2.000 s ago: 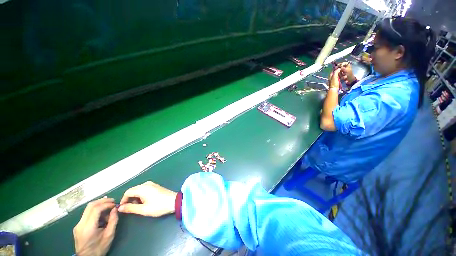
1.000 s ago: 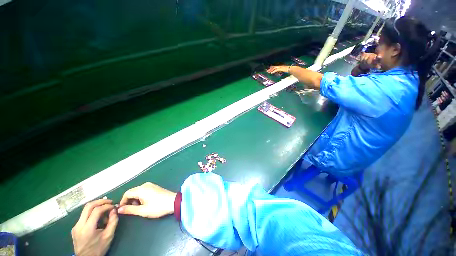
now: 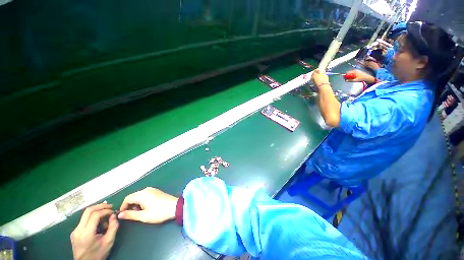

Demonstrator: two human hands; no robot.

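My left hand (image 3: 95, 232) is at the lower left, its thumb and fingertips brought together. My right hand (image 3: 149, 205) is just to its right, thumb and forefinger pinched and meeting the left fingertips. A tiny dark component (image 3: 116, 213) shows between the two hands' fingertips, mostly hidden by them. A loose pile of small coppery and white components (image 3: 214, 166) lies on the dark-green bench, beyond my right sleeve.
A blue parts bin (image 3: 7, 249) is cut off at the left edge. A white rail (image 3: 168, 147) separates bench and green belt (image 3: 127, 137). A phone housing (image 3: 280, 118) lies on the bench; another (image 3: 269, 81) is on the belt. A person in blue sits at right, holding a red-handled tool (image 3: 350, 76).
My hands stay nearly in place, with slight finger shifts. The person at right has drawn an arm back from the belt and now holds a red-handled tool.
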